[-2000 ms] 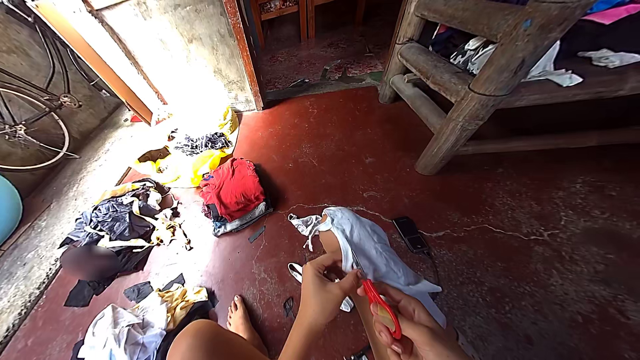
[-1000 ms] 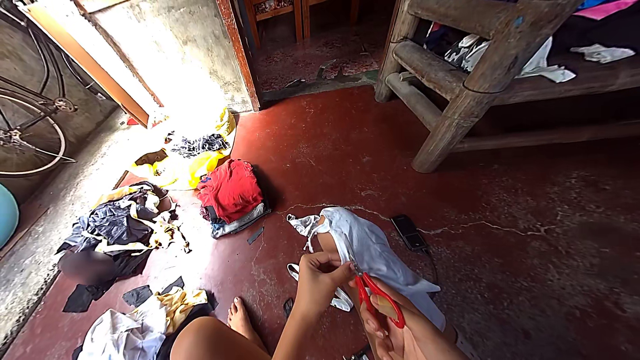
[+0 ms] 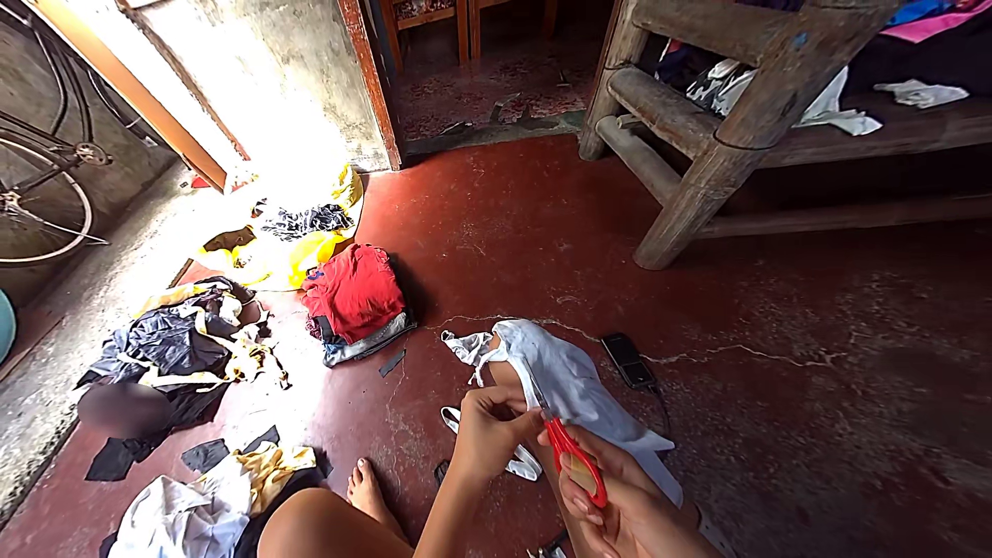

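Observation:
A pair of red-handled scissors point(image 3: 575, 463) is in my right hand point(image 3: 620, 496), its handles close together and its blades pointing up and away from me over a white cloth point(image 3: 562, 372). The cloth lies draped over my right leg. My left hand point(image 3: 492, 434) pinches the cloth's edge just beside the blades. Whether the blades have fabric between them cannot be told. A white strap point(image 3: 523, 465) lies partly behind my left hand, and a small patterned piece of cloth point(image 3: 467, 346) shows at the knee.
A black phone point(image 3: 628, 360) with a cable lies right of the cloth. Folded clothes with a red garment point(image 3: 355, 293) on top sit ahead to the left. Loose dark clothes point(image 3: 174, 341) and white cloth point(image 3: 182, 508) lie further left. A wooden bench point(image 3: 682, 194) stands ahead right, a bicycle point(image 3: 46, 186) far left.
The scissors' handles were spread apart one second ago and are now close together. My hands stay near the same part of the white cloth.

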